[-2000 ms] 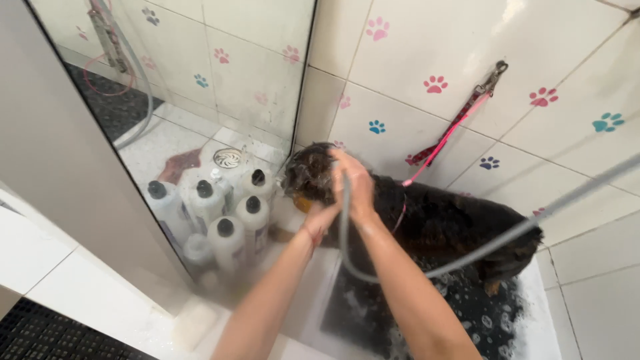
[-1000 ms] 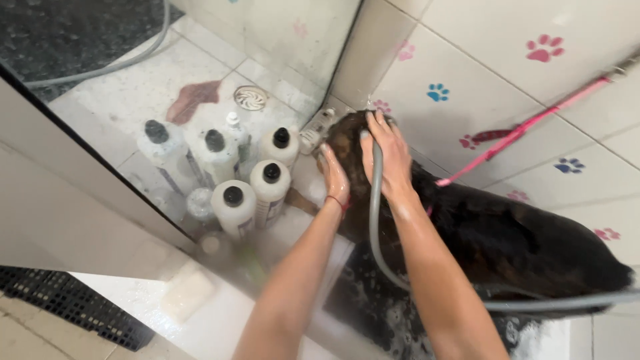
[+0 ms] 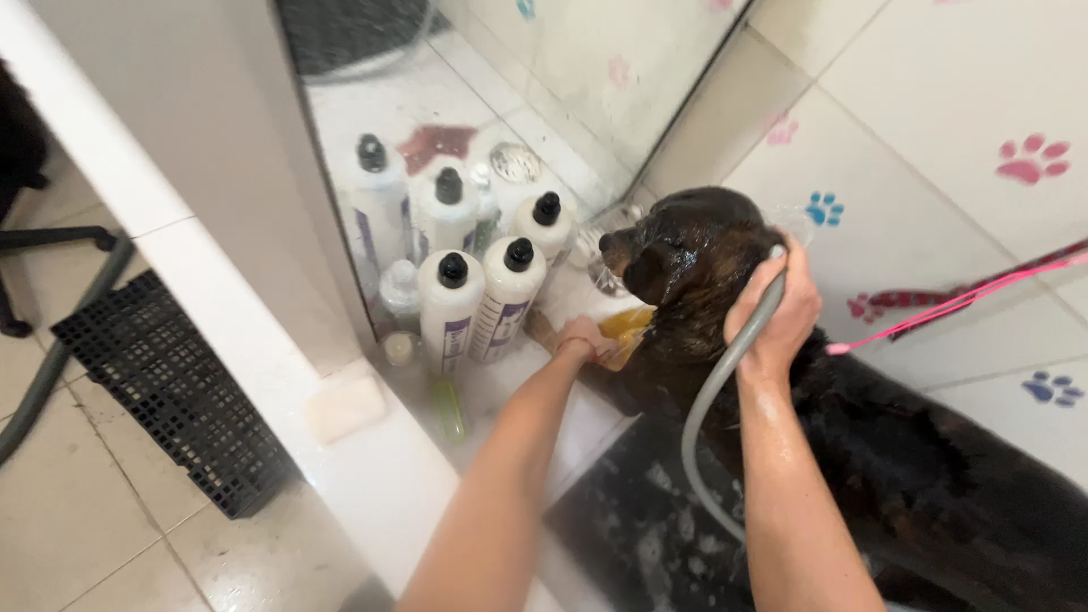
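Observation:
A wet black-and-brown dog (image 3: pixel 884 459) stands on a dark mat (image 3: pixel 646 518) in a white tub, its head turned left. My right hand (image 3: pixel 778 314) grips the end of a grey hose (image 3: pixel 714 382) behind the dog's head, and water sprays there. Low at the dog's chest, my left hand (image 3: pixel 591 340) touches a yellow object (image 3: pixel 627 333), perhaps a sponge or cloth; whether it is gripped cannot be told. A pink lead (image 3: pixel 935 314) runs from the dog's neck to the right.
Several white bottles with black caps (image 3: pixel 518 293) stand by a glass panel (image 3: pixel 586 76), partly reflected in it. A green item (image 3: pixel 450 410) lies near them. A soap-like bar (image 3: pixel 347 410) rests on the tub ledge (image 3: pixel 340 476). Outside are a black plastic grate (image 3: pixel 170 391) and a chair base (image 3: pixel 59 238).
My left hand has left the dog's face and moved down to the yellow object. My right hand has shifted back behind the head, still with the hose. The dog's face is now uncovered.

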